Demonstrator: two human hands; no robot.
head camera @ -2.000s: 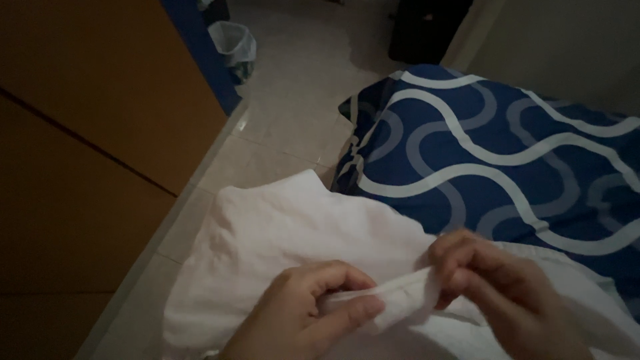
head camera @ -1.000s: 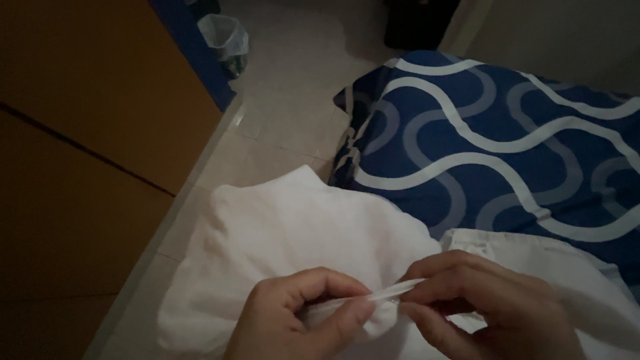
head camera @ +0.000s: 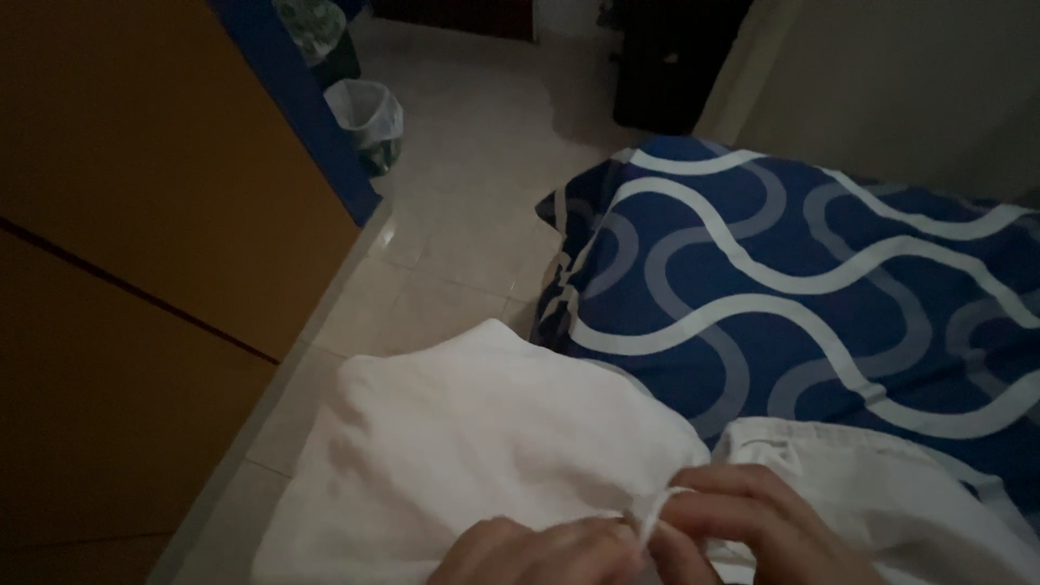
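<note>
White cloth [head camera: 504, 431] spreads over the lower middle of the head view, its near part cut off by the bottom edge. At that edge my left hand [head camera: 540, 556] pinches a fold of the white cloth. Close against it on the right, my right hand [head camera: 743, 520] grips a thin raised edge of the same cloth between thumb and fingers. A second stretch of white fabric with a gathered, seamed edge [head camera: 821, 431] lies beside my right hand, over the bed. Whether the two white parts are one piece, I cannot tell.
A bed with a blue, wavy-patterned cover [head camera: 772, 284] fills the right. Brown cabinet doors [head camera: 146, 244] with a blue side panel stand at the left. A bin with a clear plastic liner [head camera: 370, 118] sits on the tiled floor [head camera: 463, 203]. A dark object [head camera: 674, 65] stands beyond the bed.
Both hands have come close together over the cloth edge and sit lower in the view. The white strip stretched between them two seconds ago is now mostly hidden by the fingers.
</note>
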